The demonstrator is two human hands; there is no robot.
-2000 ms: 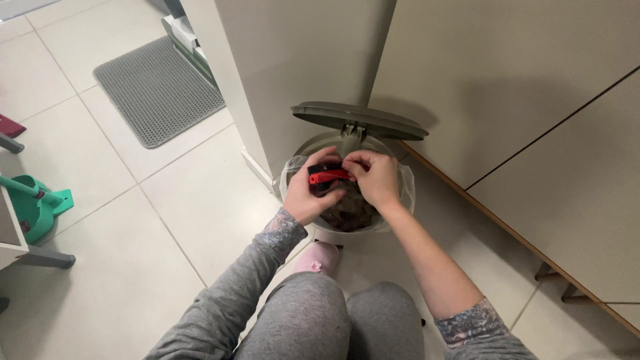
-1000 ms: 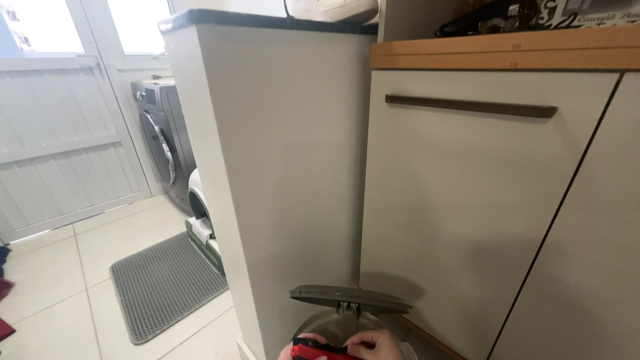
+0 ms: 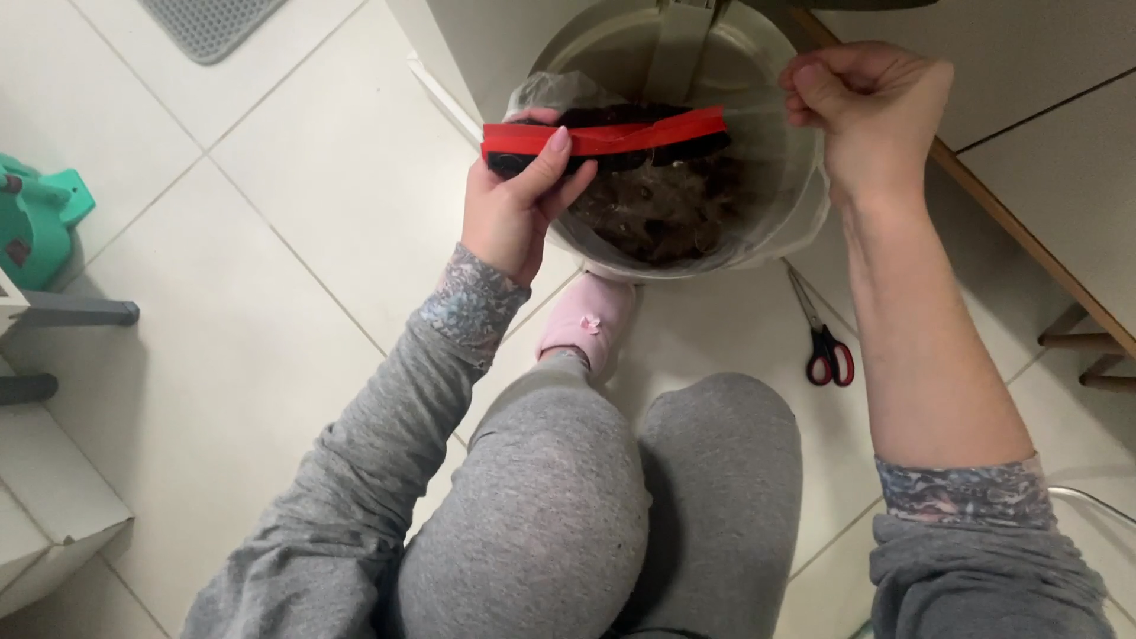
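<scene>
My left hand (image 3: pixel 528 191) holds a red and black brush roller (image 3: pixel 612 138), probably from a vacuum cleaner, over an open round bin (image 3: pixel 781 44) lined with a clear plastic bag. Hairs cling to the black bristles. Right of the roller, my right hand (image 3: pixel 865 106) is raised above the bin's rim with thumb and fingertips pinched together. A faint strand seems to run from those fingertips toward the roller; it is too thin to tell for sure. Dark hair and debris (image 3: pixel 657 209) lie inside the bin.
Scissors (image 3: pixel 825 342) with black and red handles lie on the tiled floor right of the bin. A pink slipper (image 3: pixel 590 315) is just below the bin. A green plastic dustpan (image 3: pixel 44 213) and a grey mat (image 3: pixel 209 27) are at the left. Cabinet fronts (image 3: pixel 1056 115) stand at the right.
Two seconds ago both hands were together at the roller; now my right hand is apart from it, to the right. The view tilted up, then came back down.
</scene>
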